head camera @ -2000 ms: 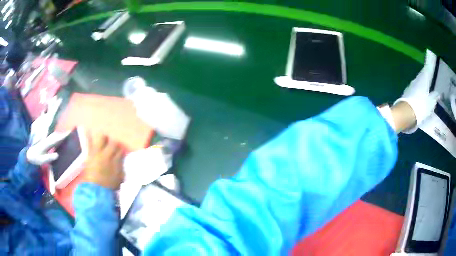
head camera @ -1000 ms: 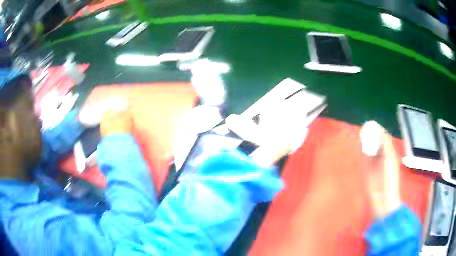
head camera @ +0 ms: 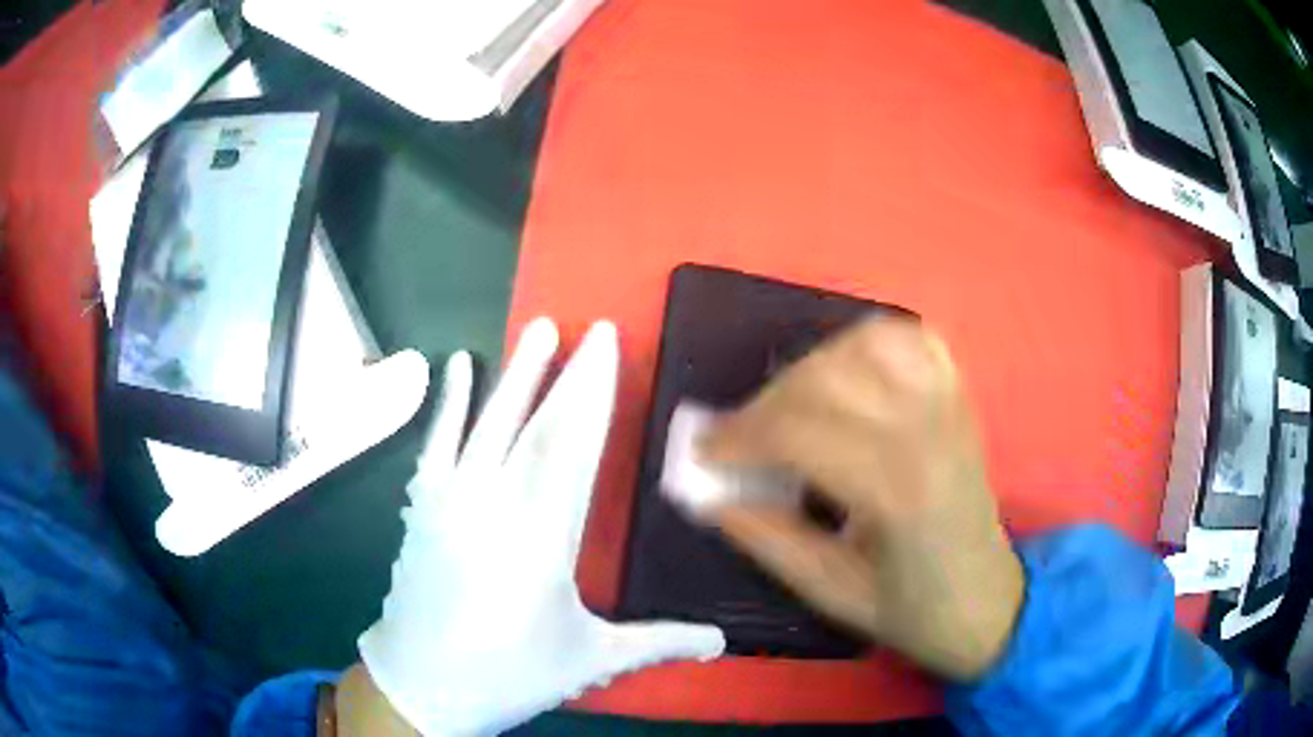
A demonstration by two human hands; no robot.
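Observation:
A black e-reader [head camera: 749,310] lies back up on the red work mat [head camera: 806,130]. My bare right hand [head camera: 878,497], a little blurred, pinches a small white cleaning cloth [head camera: 694,461] and holds it on the e-reader's back, covering much of it. My left hand [head camera: 497,554], in a white glove, lies at the e-reader's left side with its fingers spread. Its thumb touches the lower left corner. It holds nothing.
Another e-reader [head camera: 216,274] lies screen up on a white box [head camera: 324,389] at the left. A white retail box [head camera: 418,51] is at the top. Several boxes with e-readers on top [head camera: 1238,389] stand along the right edge. A blue sleeve is at the far left.
The view has turned down to the mat. My left hand has let go of the white box, now at the top. A black e-reader now lies on the mat under my right hand.

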